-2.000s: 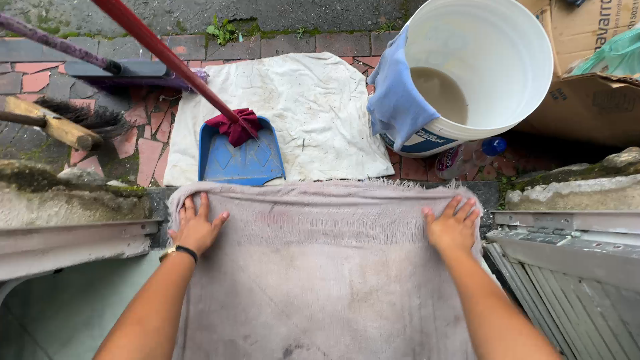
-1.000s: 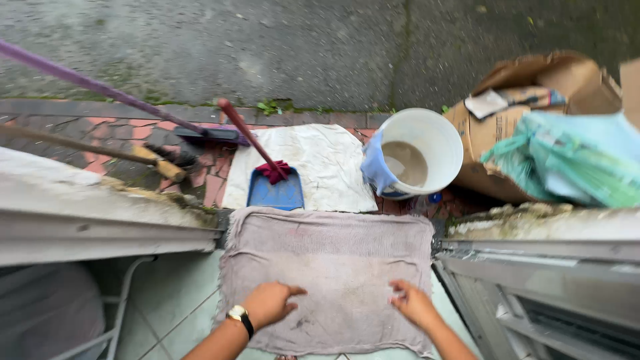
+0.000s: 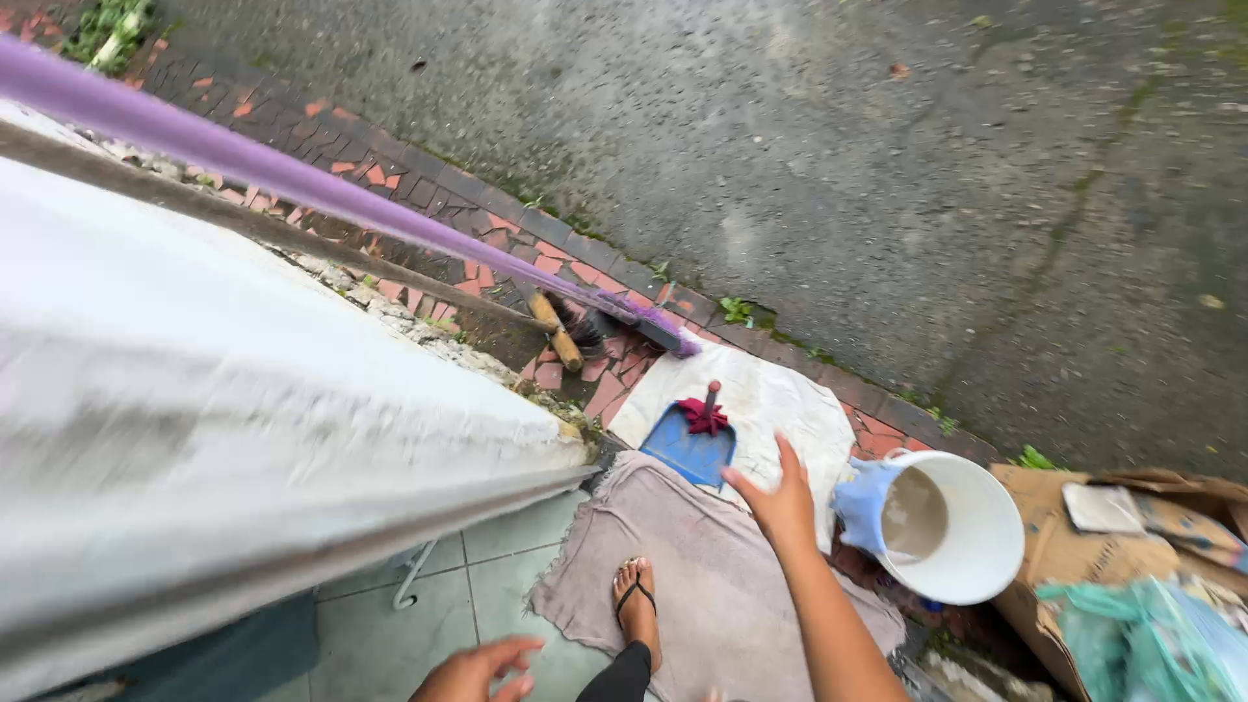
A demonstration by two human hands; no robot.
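My right hand point(image 3: 783, 497) is raised with its fingers apart, near the blue dustpan point(image 3: 690, 447) and holding nothing. That dustpan has a red handle with a dark red cloth at its base, and lies on a white cloth point(image 3: 780, 390). Low in the view, my left hand point(image 3: 485, 673) hovers over the tiled floor with fingers spread and empty. A greyish-pink cloth point(image 3: 721, 575) is spread across the doorway, and my sandalled foot point(image 3: 636, 597) stands on it. To the right, a white bucket point(image 3: 980, 531) holds murky water, with a light blue cloth point(image 3: 863, 502) over its rim.
A purple-handled broom point(image 3: 409, 224) and a wooden-handled brush point(image 3: 556, 331) lean along the white wall point(image 3: 244, 419) at left. At lower right is a cardboard box point(image 3: 1072, 536) with a green plastic bag point(image 3: 1121, 624). Beyond the broken-tile strip point(image 3: 424, 195) runs rough pavement point(image 3: 829, 175).
Both hands were flat on the greyish-pink cloth two seconds ago and have lifted off it. My foot now shows on that cloth. The view has swung toward the brooms and wall.
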